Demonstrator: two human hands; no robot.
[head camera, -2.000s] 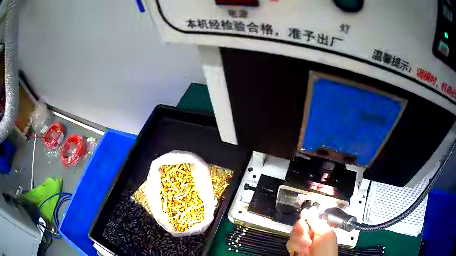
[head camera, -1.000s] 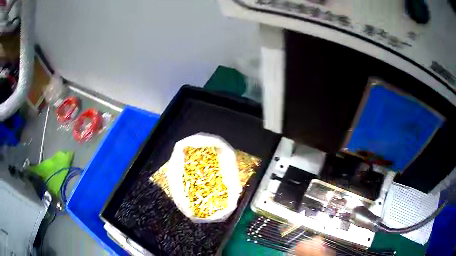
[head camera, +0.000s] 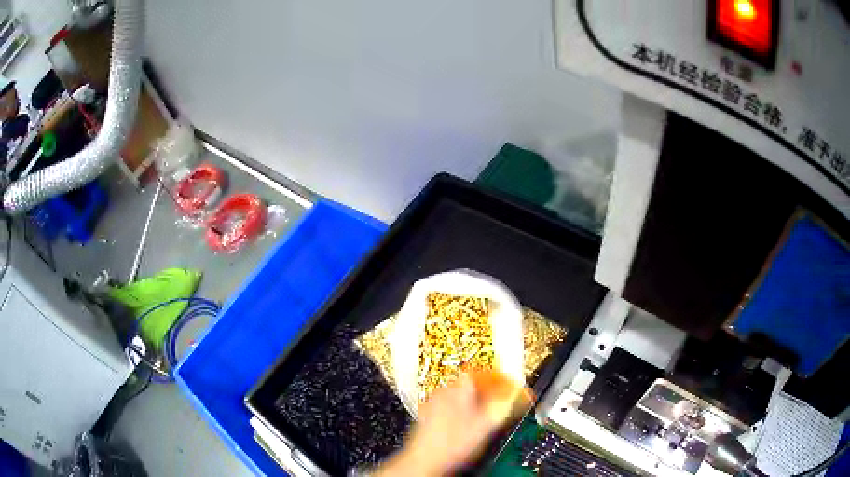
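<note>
A white bag (head camera: 508, 326) with a rolled rim stands open in the black tray (head camera: 447, 228), full of small gold-coloured terminals (head camera: 452, 331). My left hand (head camera: 457, 415), blurred, reaches from the bottom edge over the front of the bag. An orange cover shows at its fingertips. Whether the fingers hold a terminal cannot be told. My right hand is out of view. Black cables (head camera: 568, 458) lie before the crimping press, partly cut off below. The clear guard (head camera: 676, 415) and die stand at the lower right under the lamp head (head camera: 729, 451).
Small black pieces (head camera: 340, 401) lie in the tray's left part, and duller gold pieces (head camera: 545, 340) beside the bag. A blue bin (head camera: 270, 307) sits at the tray's left. The press head (head camera: 615, 42), with its red switch lit, overhangs the right. A pale partition (head camera: 373, 93) stands behind.
The view has swung left. The hand or hands at the die two seconds ago have left it; one hand was by the cables a second ago. My left hand is now over the bag.
</note>
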